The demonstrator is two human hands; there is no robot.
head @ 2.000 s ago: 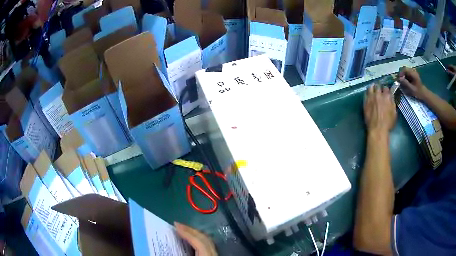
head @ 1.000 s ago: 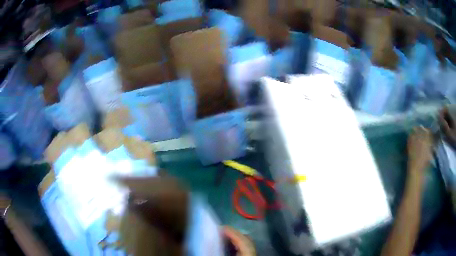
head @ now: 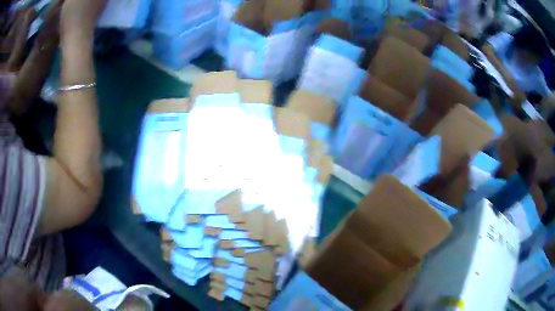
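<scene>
An open carton [head: 371, 249], light-blue outside and brown inside with its flap standing, is at the bottom right of centre. It is cut off by the lower edge, and no hand shows on it. A fanned pile of flat cartons [head: 216, 146] lies to its left, glaring white in the middle, with brown flap ends. Neither of my hands can be made out. A blurred brownish shape at the bottom left corner cannot be identified.
A neighbour's bare arm [head: 78, 133] with a bracelet and a striped sleeve is at the left. Open cartons [head: 368, 136] stand in rows behind the metal edge. A white equipment case [head: 471, 261] is at the lower right. A crumpled white-and-blue item [head: 112, 290] lies at the lower left.
The view has swung left. The flat pile is now near the centre, and the white case has shifted to the lower right. The fingers beside the carton and the red handles have left the picture.
</scene>
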